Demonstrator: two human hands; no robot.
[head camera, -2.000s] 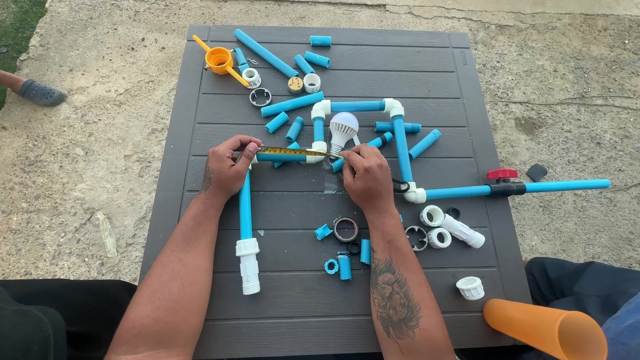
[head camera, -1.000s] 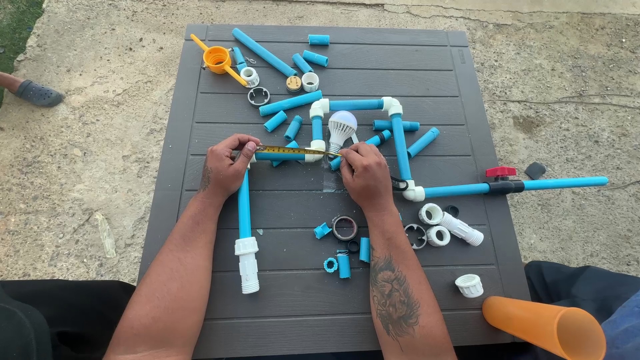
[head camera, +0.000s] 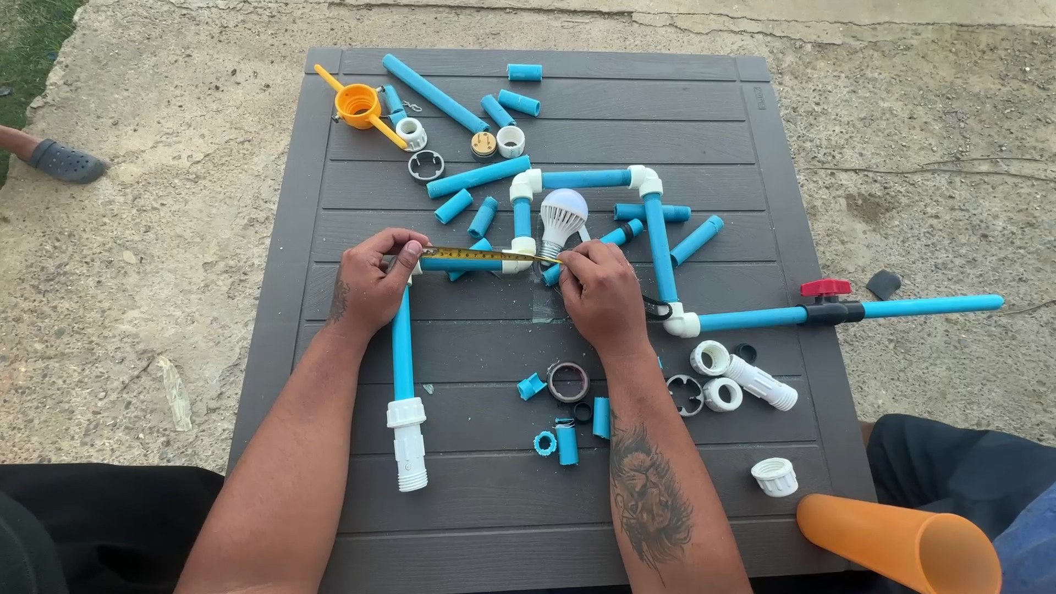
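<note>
A yellow tape measure blade (head camera: 474, 255) is stretched between my hands, along a short blue pipe (head camera: 462, 266) of a joined pipe run. My left hand (head camera: 375, 276) pinches one end of the blade over the run's left corner. My right hand (head camera: 604, 293) grips the other end, just right of a white elbow fitting (head camera: 518, 256); a black strap or band shows beside this hand. An LED bulb (head camera: 563, 216) lies just beyond the blade. From the left corner a blue pipe (head camera: 402, 346) runs down to a white threaded fitting (head camera: 408, 445).
A red-handled valve (head camera: 827, 305) projects past the right edge of the dark table (head camera: 478, 511). An orange pipe (head camera: 899, 540) occupies the near right corner. Cut blue pipes (head camera: 433, 92), white nuts (head camera: 774, 477) and an orange ring tool (head camera: 358, 106) lie around. A person's foot in a clog (head camera: 68, 161) is at far left.
</note>
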